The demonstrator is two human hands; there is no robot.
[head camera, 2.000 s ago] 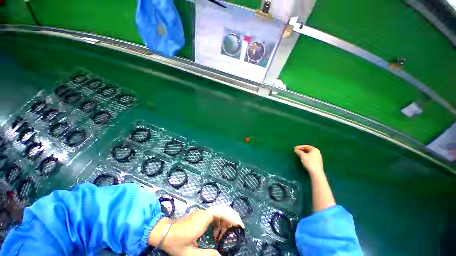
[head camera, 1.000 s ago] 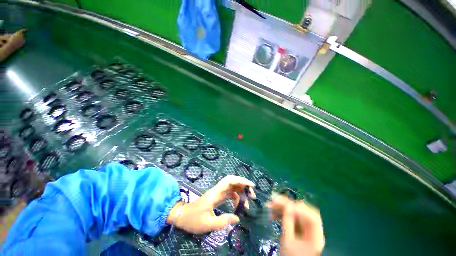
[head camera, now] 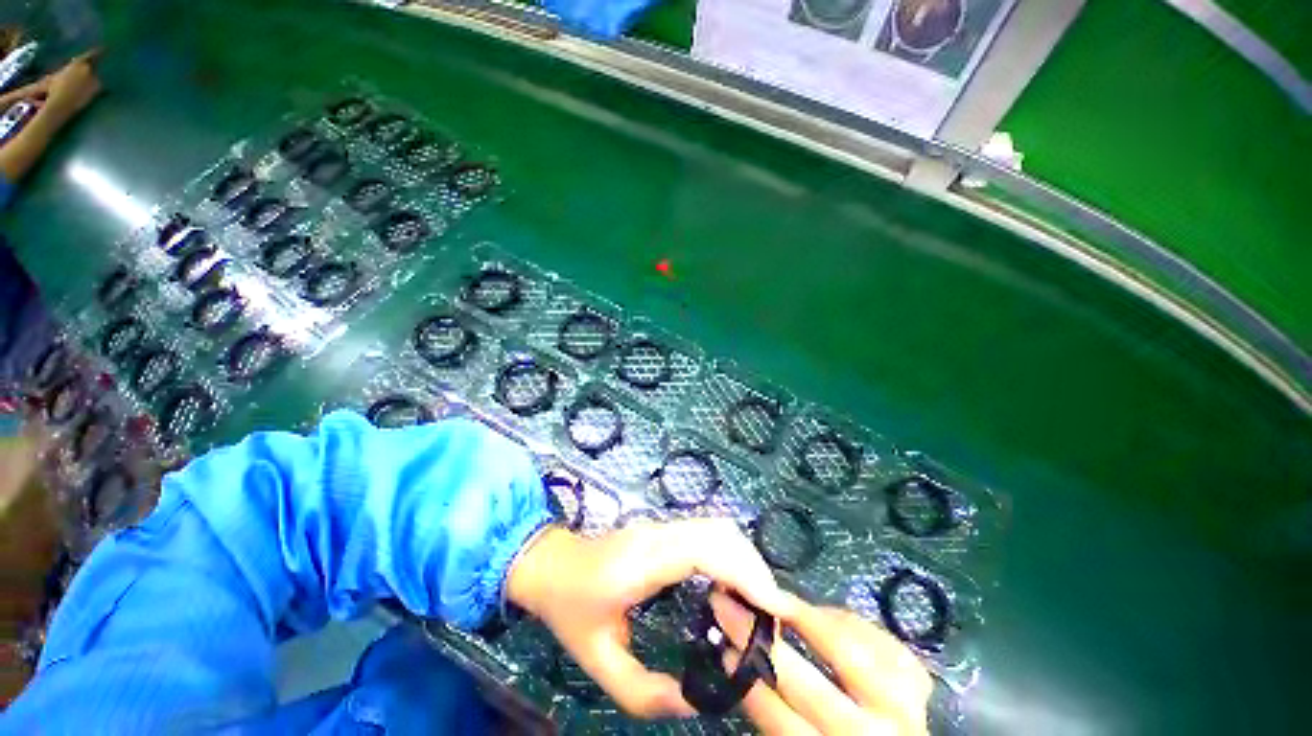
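A black ring point(head camera: 730, 664) is held above the near clear plastic tray, between my two hands. My left hand point(head camera: 633, 597) curls around it from the left, thumb below and fingers above. My right hand point(head camera: 849, 669) touches it from the right, with fingers at and behind the ring; its lower part is cut off by the bottom edge. The near clear plastic tray point(head camera: 720, 367) lies under my hands with black rings in its pockets. My left hand and sleeve hide part of it.
More clear trays with black rings point(head camera: 404, 230) lie to the left. Another person's hand point(head camera: 55, 112) shows at the upper left. A small red spot point(head camera: 663, 268) is on the green bench. A metal rail point(head camera: 931, 170), instruction sheet point(head camera: 863, 72) and blue cloth point(head camera: 594, 12) are at the top.
My right hand has come from the bench at the right to my left hand and the ring. The view has shifted, so the sheet and blue cloth sit higher. Another person's hand has appeared at upper left.
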